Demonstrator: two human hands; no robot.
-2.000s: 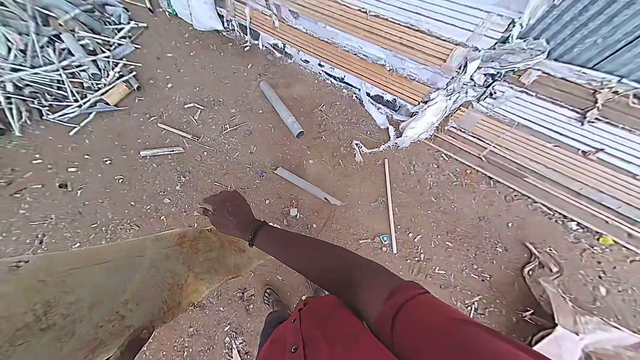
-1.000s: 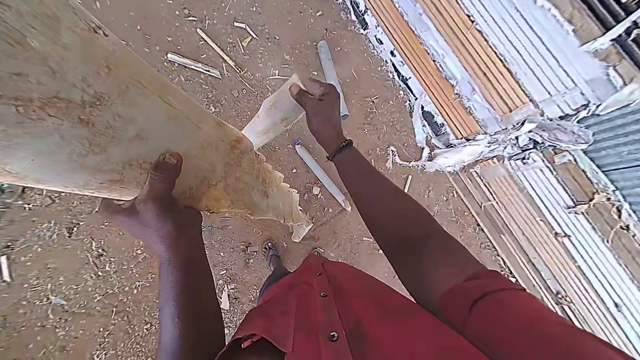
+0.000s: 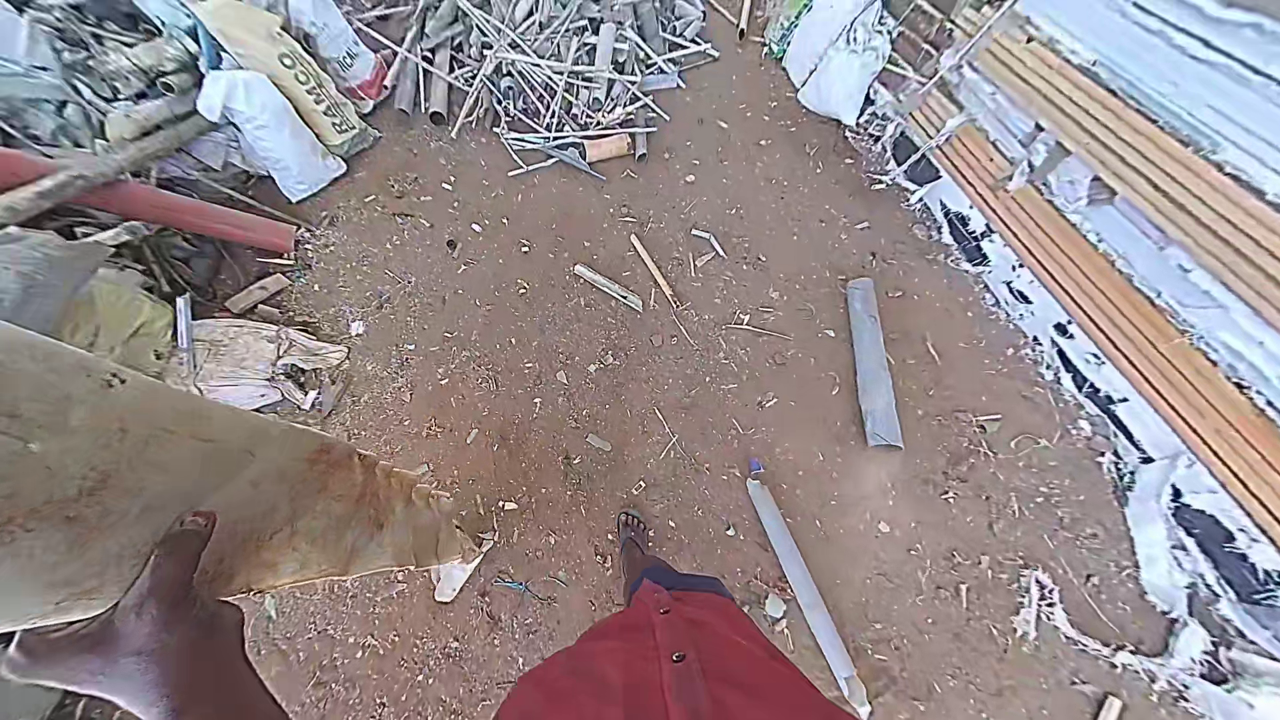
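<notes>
At the lower left, my left hand (image 3: pixel 165 630) grips the lower edge of a large stained, cream-coloured sheet (image 3: pixel 230 490), thumb on top and fingers hidden beneath. The sheet narrows to a torn, ragged end that points right, above the dirt. My right hand is out of view. On the ground to the right lie a grey pipe piece (image 3: pixel 875 365) and a long pale strip (image 3: pixel 805 590), apart from each other. Small sticks and a short split piece (image 3: pixel 608 287) lie farther forward.
A heap of pipes and sticks (image 3: pixel 560 60) stands ahead. Filled sacks (image 3: pixel 285 90) and a red pipe (image 3: pixel 160 205) are at the upper left. Stacked orange-brown lengths (image 3: pixel 1110 300) with torn white plastic run along the right. My sandalled foot (image 3: pixel 632 528) is at centre.
My right hand, at the torn end of the sheet a second ago with a pale piece, has left the view. My left hand still holds the sheet. The view has turned.
</notes>
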